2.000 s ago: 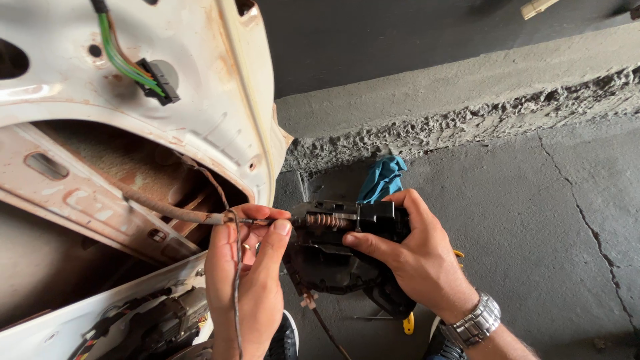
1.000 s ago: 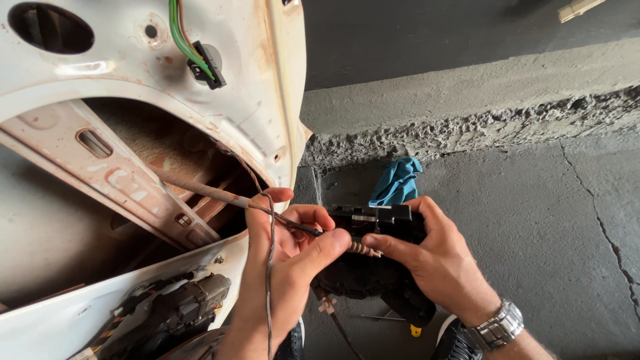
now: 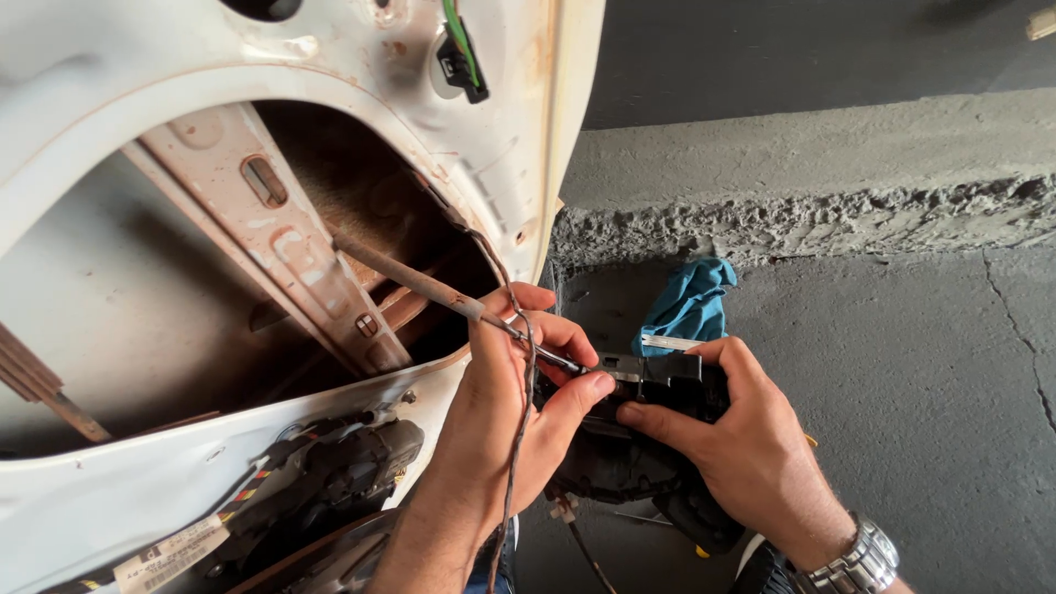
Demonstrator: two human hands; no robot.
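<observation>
Near the frame's middle, my left hand (image 3: 528, 396) pinches a sheathed cable (image 3: 421, 285) that comes out of the opening in a white car door panel (image 3: 247, 91). Its bare end meets a black plastic mechanism housing (image 3: 672, 375). My right hand (image 3: 742, 445), with a metal watch (image 3: 858, 557) at the wrist, grips that housing, thumb in front. A thin twisted wire (image 3: 521, 412) hangs over my left hand. The spring seen earlier is mostly hidden by my fingers.
A blue cloth (image 3: 693, 301) lies on the grey floor (image 3: 891, 371) behind the housing. At the upper part of the door hangs a black connector (image 3: 462, 66) with green wires. A dark motor unit (image 3: 363, 462) sits at the door's lower edge. A rough concrete ledge (image 3: 784, 219) runs behind.
The cable end and spring, held level against the housing two seconds ago, are now tilted down to the right, with the spring largely covered. The view has shifted so more of the door shows.
</observation>
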